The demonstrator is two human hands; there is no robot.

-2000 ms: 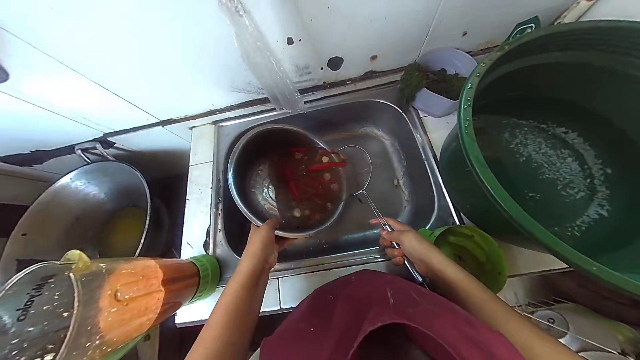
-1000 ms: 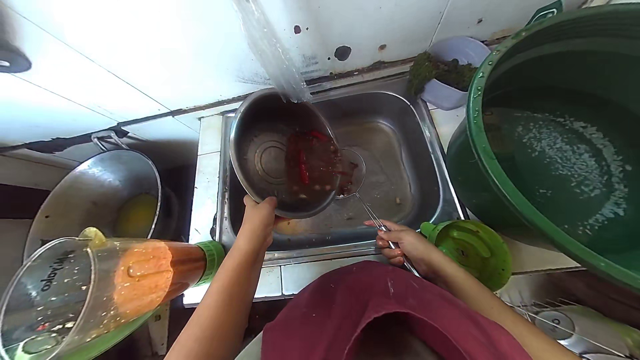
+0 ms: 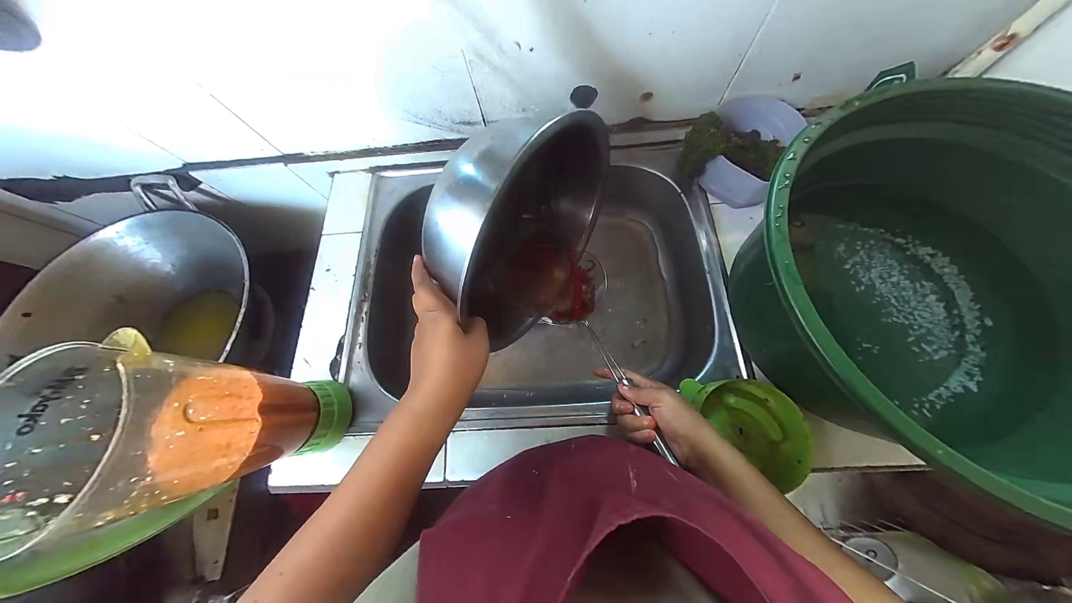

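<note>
Over the left part of the steel sink (image 3: 662,335), my left hand (image 3: 448,335) grips the rim of a steel bowl (image 3: 477,201), which is tipped steeply to the right. Red pieces, chili-like, and liquid lie at the bowl's lower edge, blurred in part. My right hand (image 3: 657,414) holds the wire handle of a small strainer (image 3: 605,352). Its round head is at the bowl's lip, with red pieces (image 3: 578,289) against it.
Right of the sink stands a large green tub (image 3: 783,251) of water with white bits. A green lid (image 3: 758,427) and a pale bowl with dark greens (image 3: 737,180) are near it. At left are a blender jug of orange paste (image 3: 209,423) and a wok (image 3: 159,251) with yellow liquid.
The steel bowl has gone from nearly level to steeply tipped toward the strainer. The red pieces have slid from inside the bowl to its lip. My right hand still holds the strainer.
</note>
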